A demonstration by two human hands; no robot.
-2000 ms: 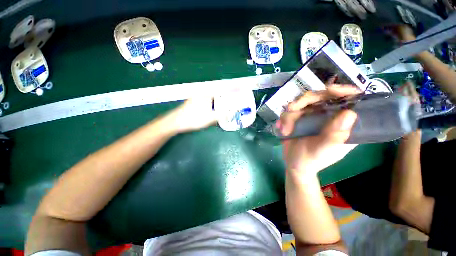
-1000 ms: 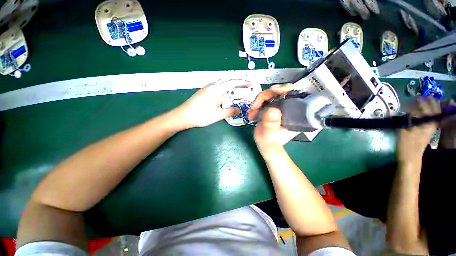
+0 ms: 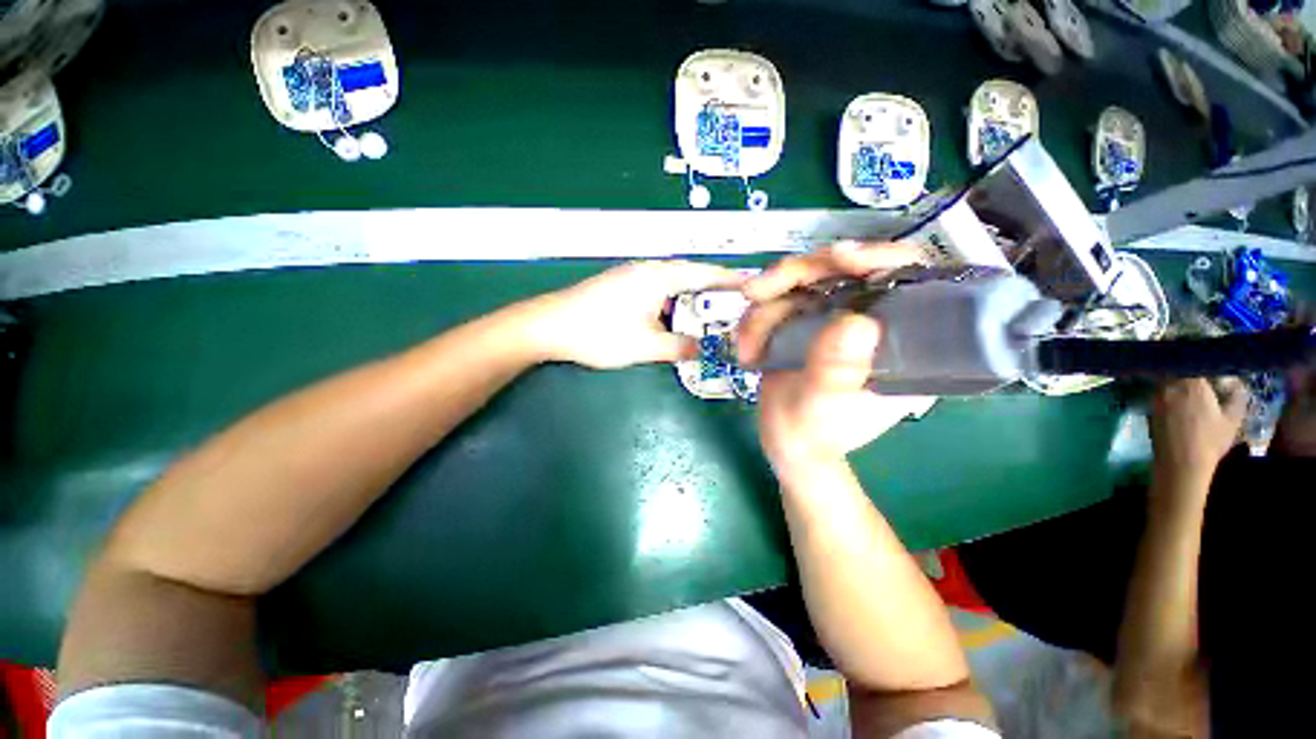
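Observation:
My left hand [image 3: 621, 315] holds a white plastic housing [image 3: 699, 378] by its left side on the green bench. A blue circuit board [image 3: 714, 354] shows inside it, partly covered by my fingers. My right hand [image 3: 826, 378] grips a grey electric screwdriver [image 3: 931, 329], lying nearly level, its black cable running off to the right. Its front end points at the housing; the tip is hidden by my right fingers.
A white screw feeder [image 3: 1042, 217] stands behind the screwdriver. Housings with blue boards [image 3: 732, 116] lie spaced beyond the white strip [image 3: 361, 238]. At the right are a neighbouring person's arm [image 3: 1176, 491] and a heap of blue parts [image 3: 1253, 289].
Over the last second, my right hand and the screwdriver have shifted a little to the right. The held housing also sits slightly right and lower. Earlier the screwdriver was by the feeder.

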